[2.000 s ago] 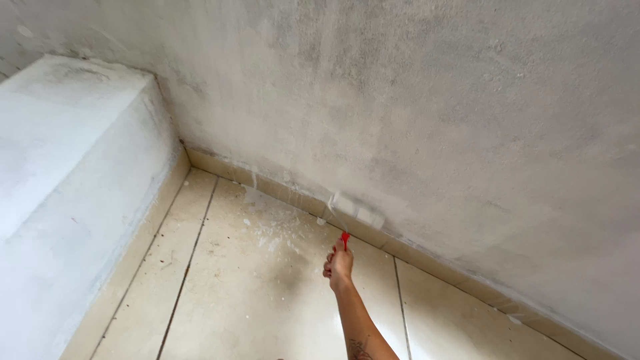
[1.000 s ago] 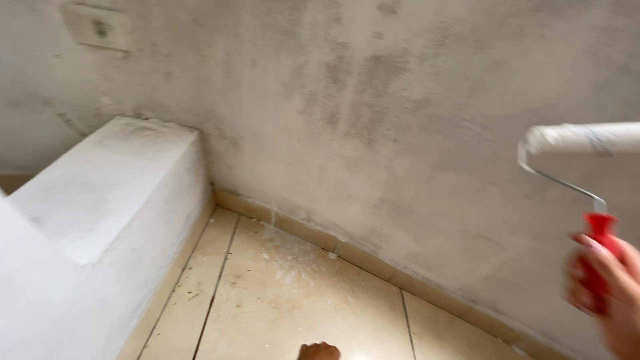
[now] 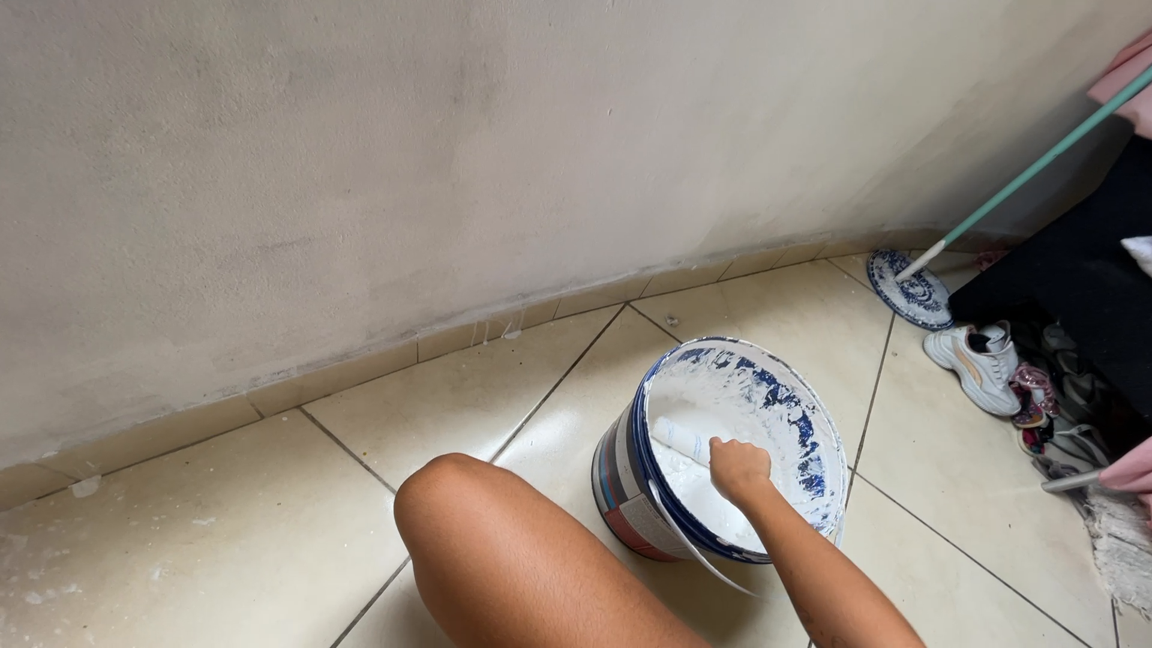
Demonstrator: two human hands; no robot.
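My right hand [image 3: 741, 470] is closed around the handle of a paint roller, over the open mouth of a large blue paint bucket [image 3: 637, 477]. The white roller sleeve [image 3: 681, 441] lies at the white paint [image 3: 706, 495] inside, on the left side of the bucket. The roller's handle is hidden by my fingers. Dried white paint streaks the bucket's inner wall, and its bail hangs down in front. My left hand is out of view.
My bent knee [image 3: 459, 504] is left of the bucket. Behind runs the stained wall [image 3: 360, 180] with a tile baseboard [image 3: 486, 331]. At right are a paint-smeared lid [image 3: 909, 290], a green pole [image 3: 1035, 171], a white sneaker [image 3: 976, 367], other shoes and dark fabric [image 3: 1071, 243].
The roller, at the wall's base two seconds ago and raised at the right one second ago, is now inside the bucket. The view has swung right.
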